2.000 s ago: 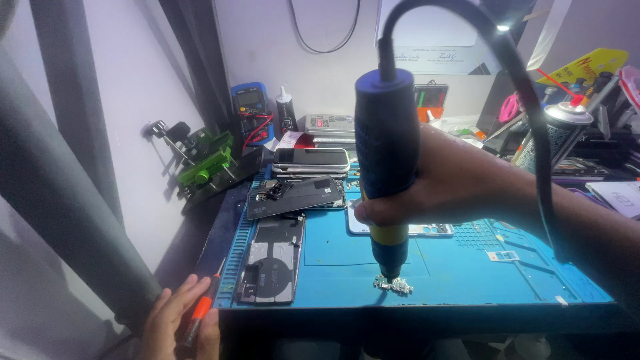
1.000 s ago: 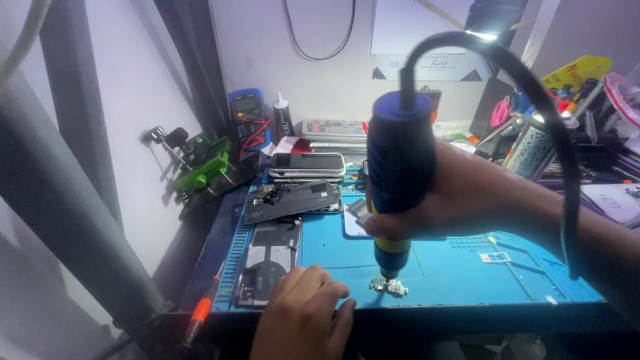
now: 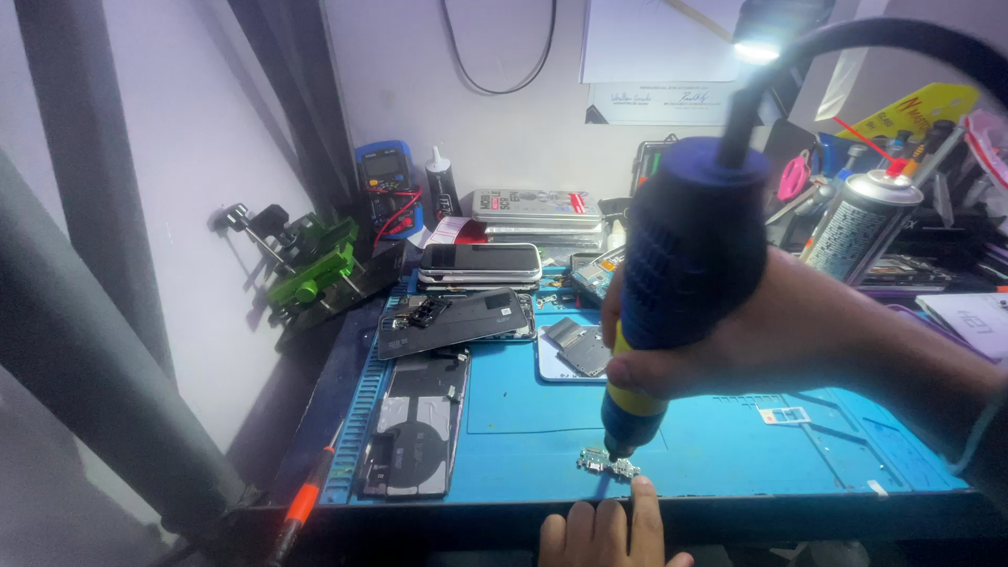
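My right hand (image 3: pixel 709 339) is wrapped around a blue and yellow hot-air gun (image 3: pixel 685 252), held upright with its nozzle pointing down. Its tip is right over a small circuit board (image 3: pixel 608 465) on the blue silicone repair mat (image 3: pixel 535 417). At the mat's front edge, my left hand (image 3: pixel 606 531) holds nothing; its index finger is extended and its tip is at or just beside the board's right end. Whether the finger touches the board cannot be told. A screwdriver with an orange and black handle (image 3: pixel 303 504) lies by the mat's left front corner.
A phone back part (image 3: pixel 417 425), a dark phone cover (image 3: pixel 457 321) and stacked phones (image 3: pixel 480 260) lie at left. Behind are a multimeter (image 3: pixel 387 189) and a green clamp holder (image 3: pixel 315 268). A spray can (image 3: pixel 862 220) stands right; a SIM tray (image 3: pixel 783 416) lies on the mat.
My left hand has left the orange-handled screwdriver, where it was two seconds ago, and moved right to the circuit board. The hot-air gun stays over the board in my right hand.
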